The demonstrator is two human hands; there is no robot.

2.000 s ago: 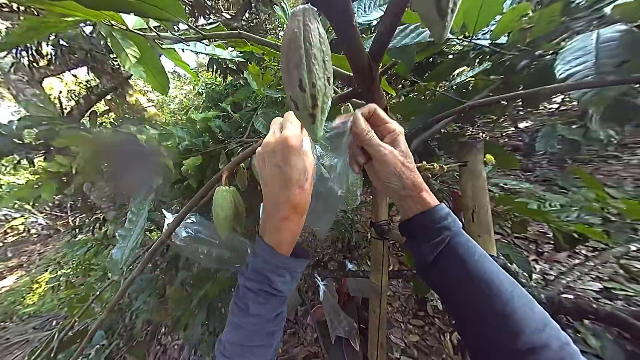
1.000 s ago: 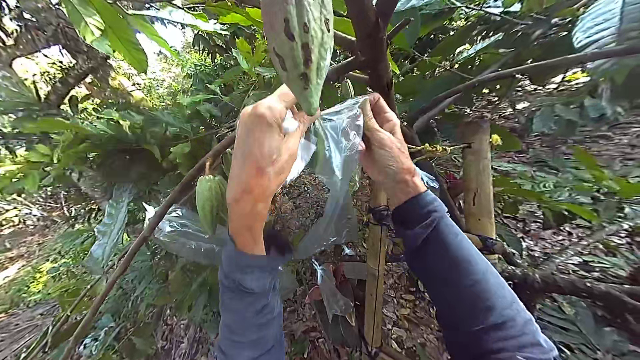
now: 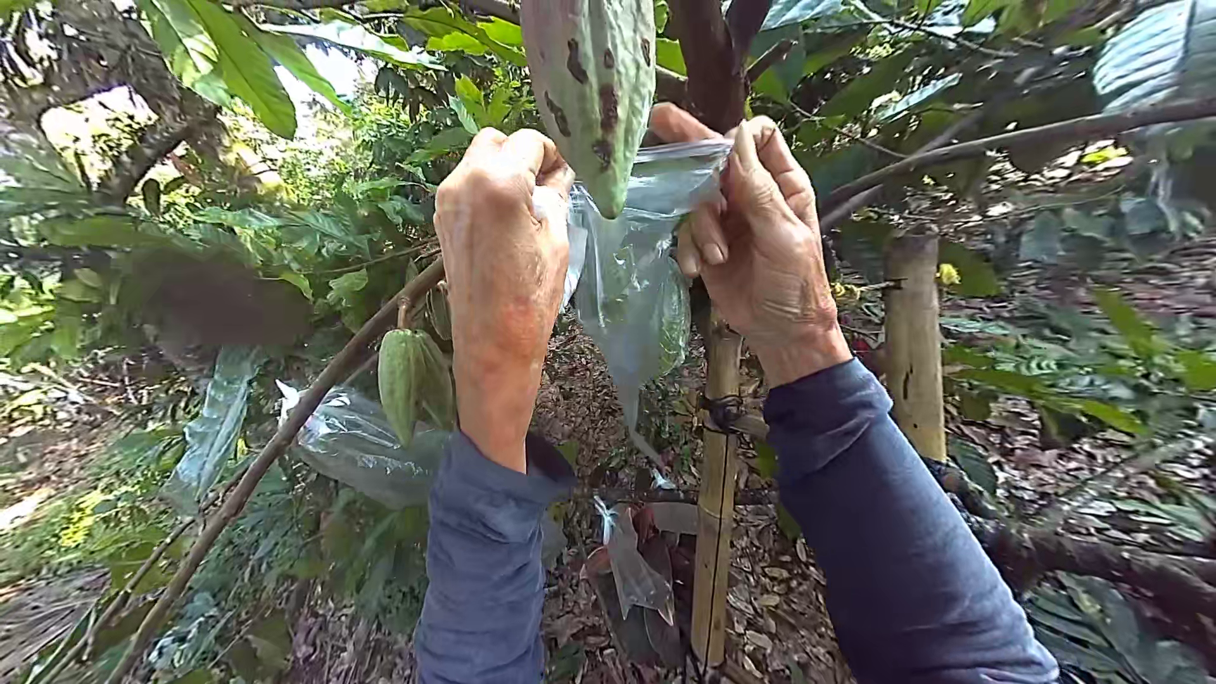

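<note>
A large pale green cacao pod with brown spots (image 3: 598, 85) hangs at the top centre, its tip at the mouth of a clear plastic bag (image 3: 632, 275). My left hand (image 3: 503, 237) pinches the bag's rim just left of the pod's tip; its fingertips are partly hidden. My right hand (image 3: 760, 228) grips the rim's other side between thumb and fingers, so the mouth is stretched wide. The bag narrows downward to a thin end. A smaller green cacao pod (image 3: 414, 380) hangs left of my left wrist, in front of another clear plastic bag (image 3: 366, 451).
The dark cacao trunk (image 3: 708, 57) rises behind my right hand. Below stands a bamboo stake (image 3: 715, 503), tied with dark cord. A thin branch (image 3: 275, 446) slants across the left, and a cut wooden post (image 3: 914, 351) stands right. A small tied plastic bag (image 3: 636, 570) hangs low.
My hands have drawn apart with the bag, and its mouth has gone from bunched to spread beneath the large pod's tip. The view has shifted closer to the pod.
</note>
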